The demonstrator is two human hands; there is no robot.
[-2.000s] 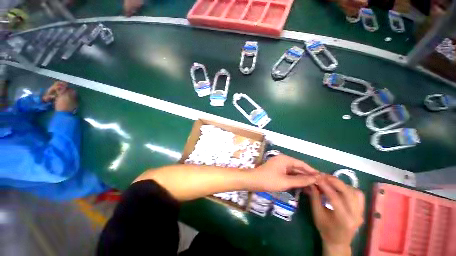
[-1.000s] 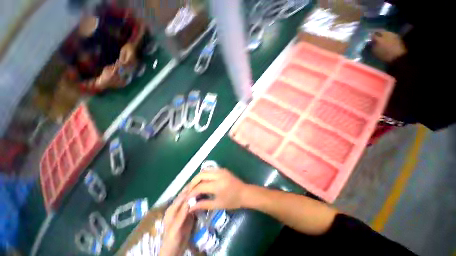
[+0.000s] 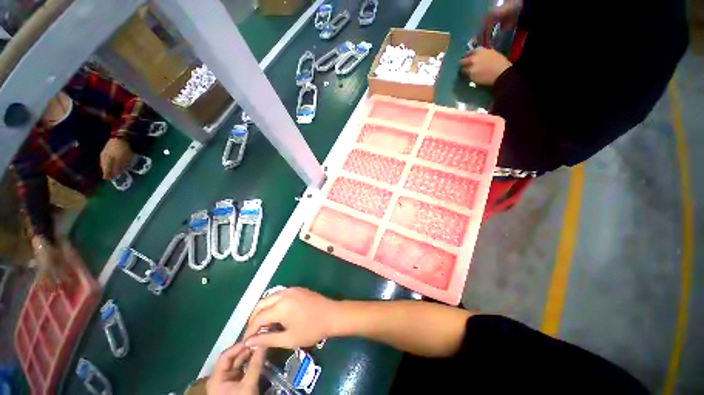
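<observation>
My right hand [image 3: 292, 318] comes in from the lower right, its fingertips bent down to meet my left hand [image 3: 235, 369] at the bottom of the view. Pale bars of a loop unit [image 3: 273, 375] run down from between the fingertips; the left fingers seem to pinch its end. Whatever the right fingertips touch is hidden or too small to tell. Another loop unit with a blue-and-white end piece [image 3: 306, 373] lies on the green surface just right of the hands. Part of a pale loop [image 3: 273, 291] shows behind my right hand.
A salmon-pink compartment tray [image 3: 401, 181] with small grains lies beyond my right forearm. Behind it are a carton of white fittings [image 3: 409, 65] and a dark-sleeved person [image 3: 587, 77]. Loop units [image 3: 224, 229] lie across the metal strip. A slanting post [image 3: 255, 100] and a person in plaid [image 3: 77, 139] are left.
The view has shifted, bringing the carton and the dark-clothed person behind the tray into sight. My hands now sit lower left in the picture, fingertips still together. A hand now reaches to the far-left pink tray.
</observation>
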